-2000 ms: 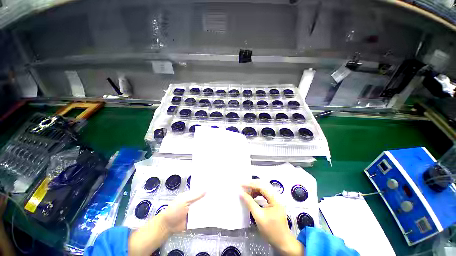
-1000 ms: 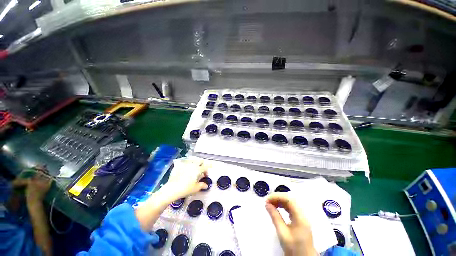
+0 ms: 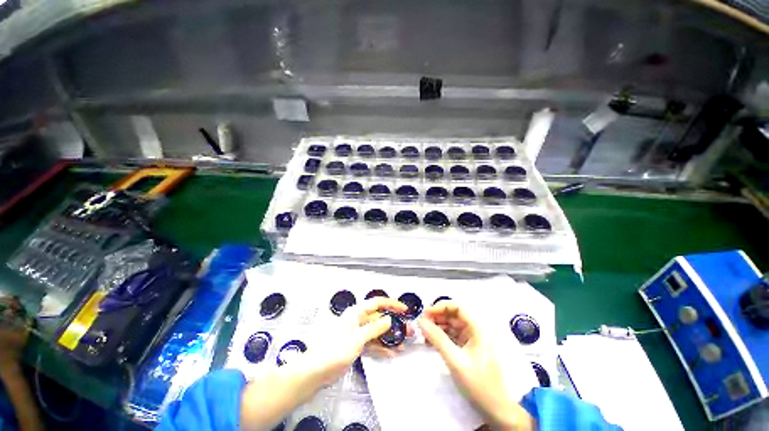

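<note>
My left hand (image 3: 325,362) holds a round black part (image 3: 393,330) in its fingertips, above the near blister tray (image 3: 329,324). My right hand (image 3: 468,358) is close beside the part, with its thumb and forefinger at the top of a white sheet (image 3: 417,391). The sheet hangs below both hands and covers part of the near tray. More round black parts sit in the near tray's pockets around the hands. The pocket near the tray's upper left, between two parts, holds none. The right fingertips are partly hidden.
Stacked blister trays (image 3: 405,194) with rows of black parts stand behind. Spare white sheets (image 3: 620,383) and a blue box (image 3: 717,337) are right. A blue plastic-wrapped bundle (image 3: 190,328), a black case (image 3: 126,311) and a yellow-orange frame (image 3: 160,178) are left. Another person's arm shows at the far left.
My left hand has taken a black part from the near tray's back row and brought it right, beside my right hand. The view has turned back to the right.
</note>
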